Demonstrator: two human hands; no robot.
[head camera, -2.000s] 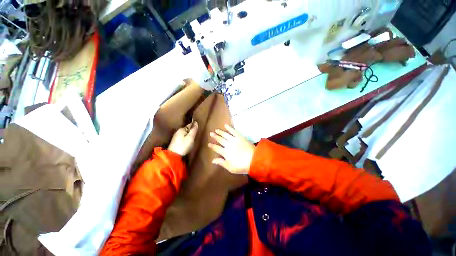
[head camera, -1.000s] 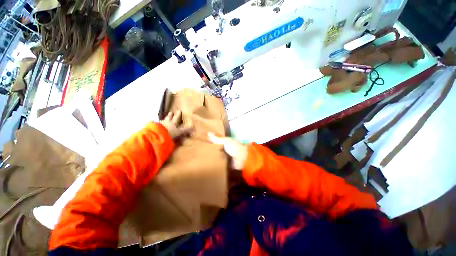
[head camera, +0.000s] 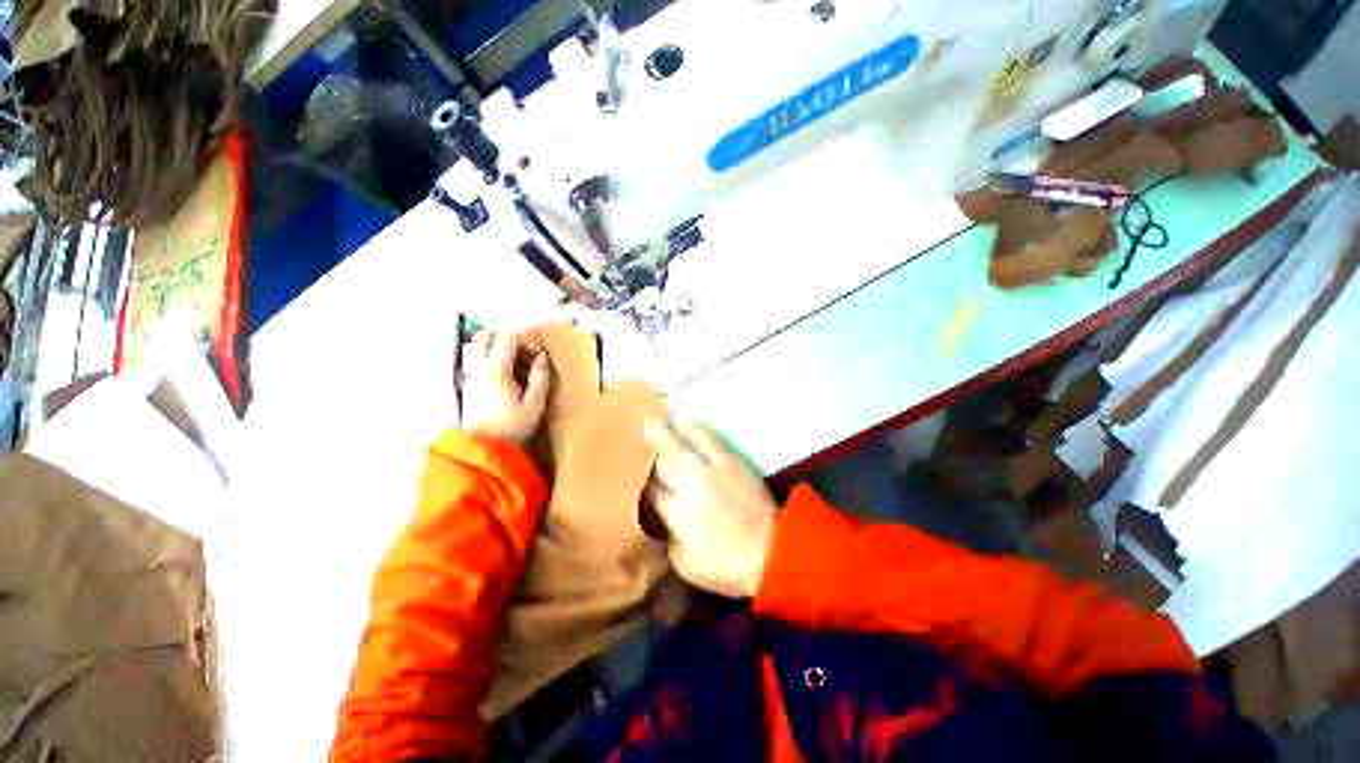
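Note:
A tan-brown bag panel lies in front of the sewing machine and hangs down toward my lap. Its top end has a notch and sits just before the presser foot. My left hand holds its upper left edge, fingers curled at the top corner. My right hand holds its right edge, lower down, with the thumb side on the panel. The fingertips under the edge are hidden. The machine's white arm with a blue label stands above.
Brown scraps lie right of the machine with reddish snips and a black cord. White sheets with brown strips are stacked at right. Brown bags lie at left, and brown straps hang at far left.
The panel has been turned and straightened, its top end now flat before the presser foot. My left hand moved to its upper left corner; my right hand moved slightly down its right edge.

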